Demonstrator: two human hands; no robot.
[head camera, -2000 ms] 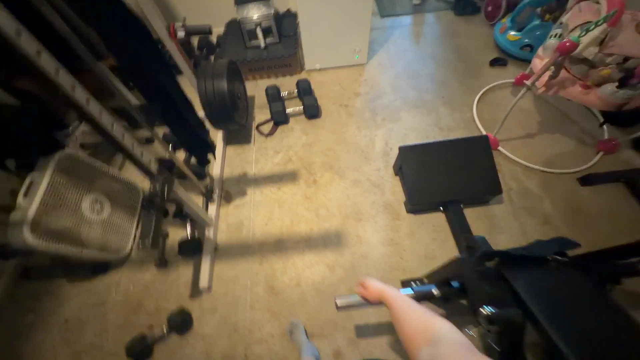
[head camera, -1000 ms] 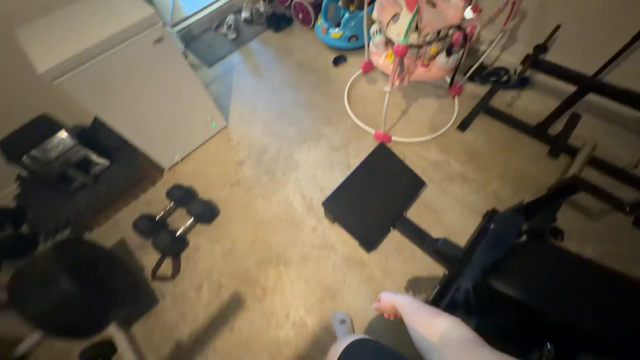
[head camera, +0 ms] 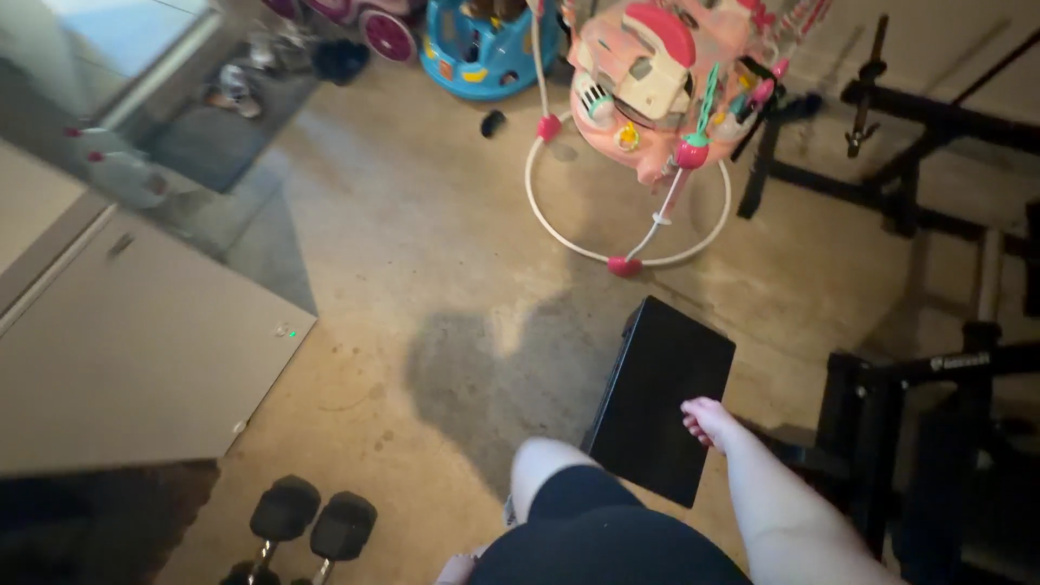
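Note:
My right hand (head camera: 705,422) hangs with curled fingers above the black footplate (head camera: 662,398) of an exercise machine, and no object shows in it. Whether it touches the plate is unclear. At the bottom edge, beside my dark shorts, only a small part of my left hand (head camera: 457,569) shows; its fingers and anything in them are hidden. Two hex dumbbells (head camera: 284,508) lie on the floor at the lower left, partly cut off by the frame.
A white chest freezer (head camera: 146,349) stands at left. Ahead are a pink baby jumper (head camera: 650,260) with a round base, a blue toy car (head camera: 479,65) and shoes (head camera: 237,91) on a mat (head camera: 219,146). Black weight-bench frames (head camera: 877,195) fill the right side.
My right hand was on a metal bar of the machine two seconds ago and is now off it. The view has swung right and moved toward the freezer and baby jumper.

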